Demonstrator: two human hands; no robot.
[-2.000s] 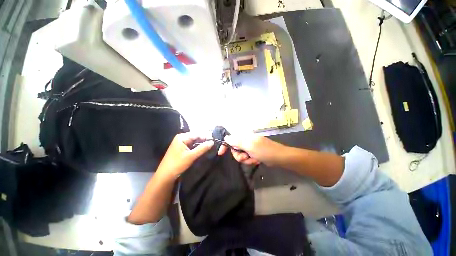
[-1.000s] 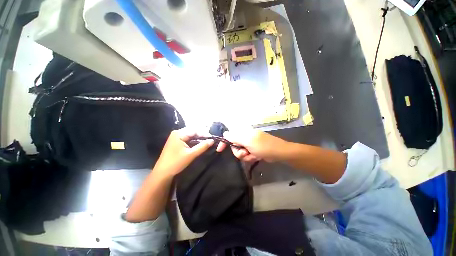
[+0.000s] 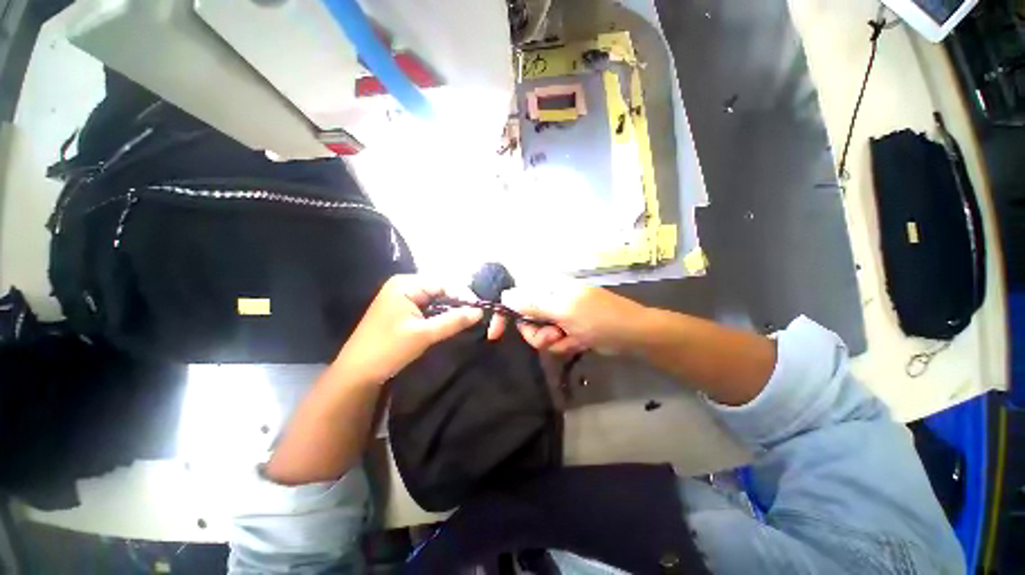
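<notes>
A black fabric bag (image 3: 474, 416) hangs from both hands at the table's front edge. My left hand (image 3: 407, 326) pinches the bag's top edge from the left. My right hand (image 3: 576, 319) pinches the same edge from the right, with a thin dark strip of edge or strap between the two hands. A small dark rounded piece (image 3: 492, 281) stands up just behind the fingertips. The lamp's glare washes out the area beyond the hands, and the fingers hide part of the edge.
The white machine head (image 3: 259, 56) with a blue hose (image 3: 377, 56) is ahead. The yellow-taped clamp plate (image 3: 584, 169) lies right of it. A black bag pile (image 3: 225, 270) is left. A separate black bag (image 3: 924, 236) lies right. A blue bin (image 3: 969, 449) is below the right edge.
Both hands keep their pinch on the bag's top edge, with small shifts of the fingers. The strip between them looks more level than two seconds ago. The view has shifted slightly.
</notes>
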